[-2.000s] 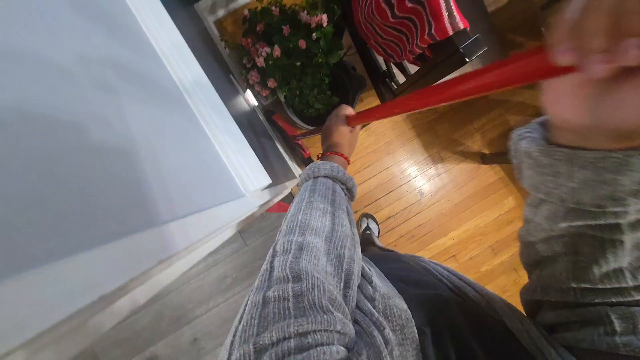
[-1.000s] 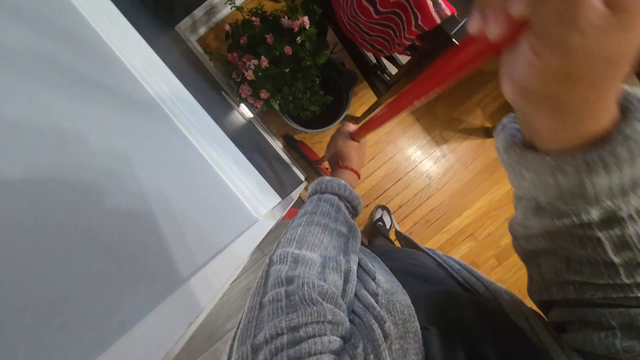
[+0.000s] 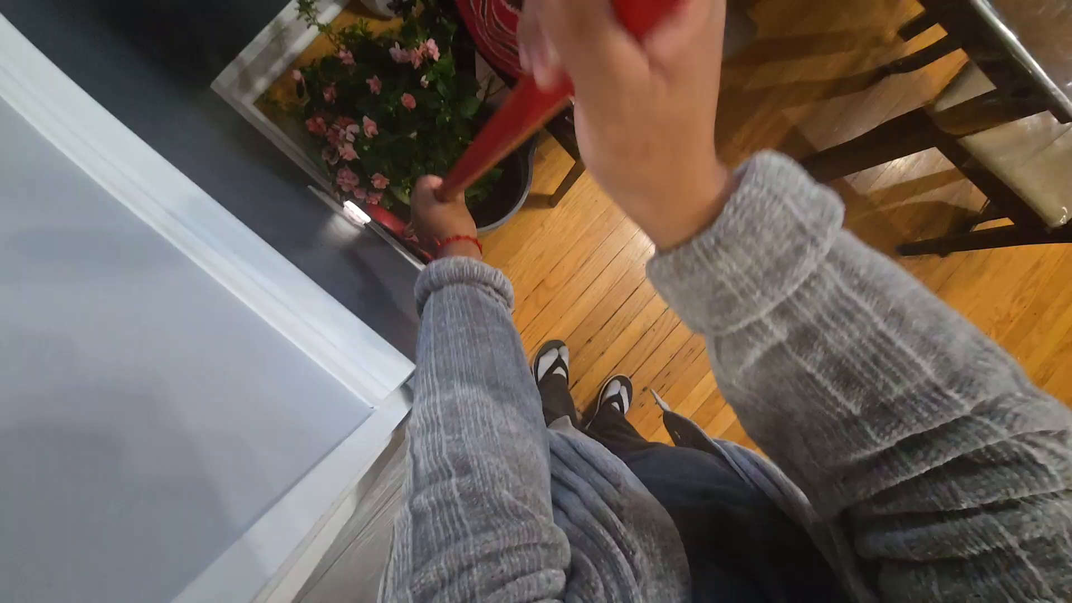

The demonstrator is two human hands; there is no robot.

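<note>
A long red pole [image 3: 507, 126] slants from the top centre down to the left, held in both hands. My left hand [image 3: 442, 216], with a red cord bracelet at the wrist, is closed around its lower part, in front of a potted plant. Closer to the camera and higher up, my right hand [image 3: 641, 117] grips the upper part; its fingers are slightly blurred. Behind my left hand, part of a red object [image 3: 392, 224] shows low by the wall; whether it joins the pole is hidden.
The plant with pink flowers [image 3: 368, 126] stands in a dark pot [image 3: 515, 188] by the wall. A white-trimmed wall corner [image 3: 389, 381] is close on the left. Dark wooden chair legs [image 3: 888, 142] are at the right. My feet in flip-flops [image 3: 615, 394] stand on the wood floor [image 3: 578, 260].
The pole now slants more steeply than two seconds ago, still in both hands. The view has shifted, bringing the chair at the right and both feet into sight.
</note>
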